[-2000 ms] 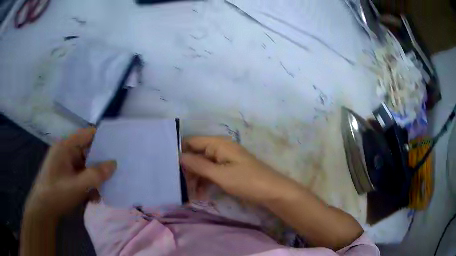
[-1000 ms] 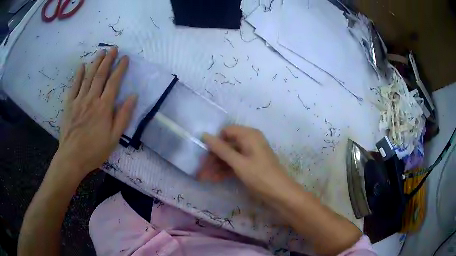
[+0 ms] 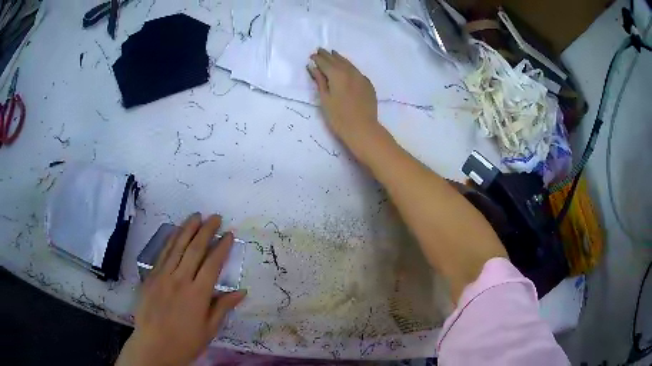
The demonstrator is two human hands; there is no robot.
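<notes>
My right hand (image 3: 344,93) reaches to the far side and its fingertips touch the stack of white pieces (image 3: 286,43). No piece is lifted. My left hand (image 3: 187,286) lies flat over the grey metal pocket template (image 3: 232,268) near the table's front edge, covering its middle. The template's ends show on both sides of the fingers. The stack of pressed pockets (image 3: 86,214), white with dark edges along its right side, lies left of the left hand. A stack of black pocket pieces (image 3: 163,60) lies at the far left.
The steam iron (image 3: 518,221) is at the right, partly hidden by my right arm, with a yellow bundle (image 3: 578,229) beside it. Tangled cream scraps (image 3: 515,107) lie behind. Red-handled scissors (image 3: 11,118) are far left. Dark thread ends are scattered about.
My right hand has let go of the template and moved to the white pieces. My left hand has moved from the pressed pockets onto the template, which now lies to their right. The view has shifted.
</notes>
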